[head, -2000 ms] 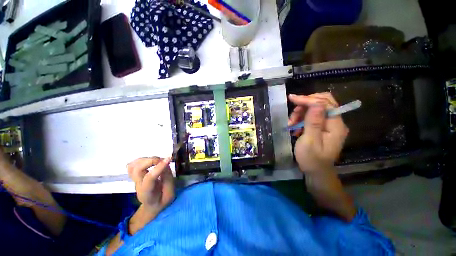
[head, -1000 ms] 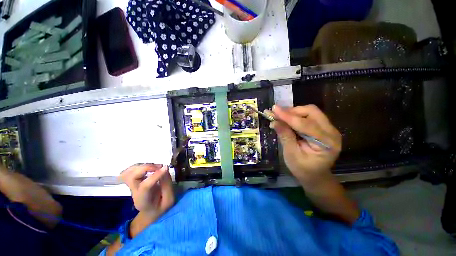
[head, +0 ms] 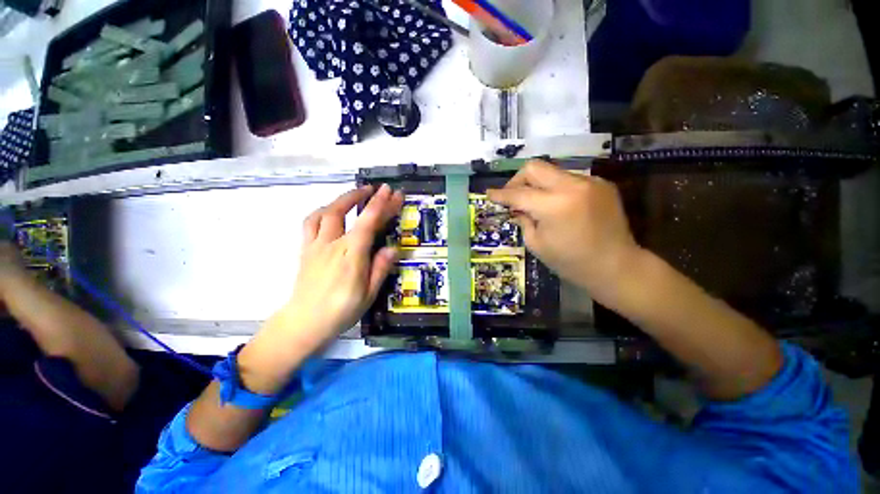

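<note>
A black solder pallet (head: 543, 289) lies between the rails, holding yellow-edged circuit boards (head: 497, 285) crowded with small parts. A pale-green hold-down strip (head: 459, 260) crosses it from back to front. My left hand (head: 338, 265) lies over the pallet's left edge, fingers apart, fingertips by the upper left board, with no held thing visible. My right hand (head: 574, 227) reaches over the pallet's right side, its fingertips pinched at the upper right board. The fingers hide whether it holds the slim tool.
Behind the rail (head: 280, 180) stand a tray of green strips (head: 220, 96), a phone (head: 266, 77), polka-dot cloth (head: 362, 48), small jar (head: 398, 111) and pen cup (head: 511, 63). A dark chain conveyor (head: 724, 232) is right. Another person's arm (head: 72, 338) is left beside another pallet.
My left hand has moved up and right from below the pallet's left side onto its edge. My right hand has moved in over the upper right board; the grey tool no longer shows.
</note>
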